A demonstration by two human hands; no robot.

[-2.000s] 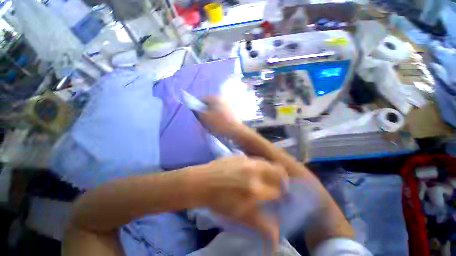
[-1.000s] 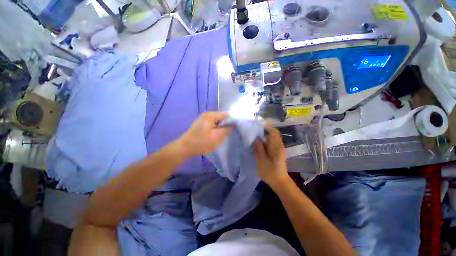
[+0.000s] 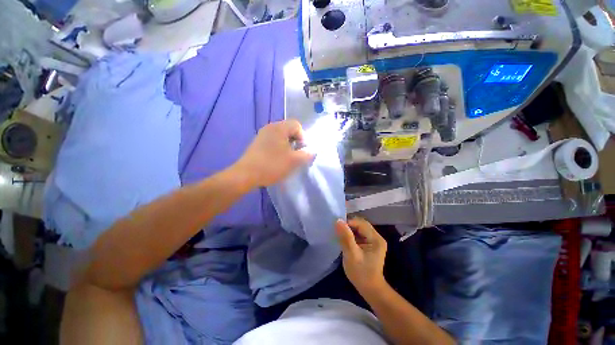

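Note:
A light blue garment piece (image 3: 311, 202) runs from the glaring needle area (image 3: 330, 128) of the overlock machine (image 3: 438, 54) down over the table's front edge. My left hand (image 3: 275, 153) grips its upper part just left of the needle area. My right hand (image 3: 363, 251) pinches its right edge lower down, in front of the table edge. Lamp glare hides the presser foot and where the cloth meets it.
Purple cloth (image 3: 219, 108) and a light blue heap (image 3: 114, 148) lie left. A white tape roll (image 3: 576, 160) stands right, its strip running left. Thread tails (image 3: 419, 192) hang before the machine. Folded light blue pieces (image 3: 495, 283) and a red basket (image 3: 565, 290) are lower right.
Both hands held the cloth close together below the needle area. My left hand has moved up beside the needle, my right hand down, and the cloth is now spread between them. The view has shifted slightly.

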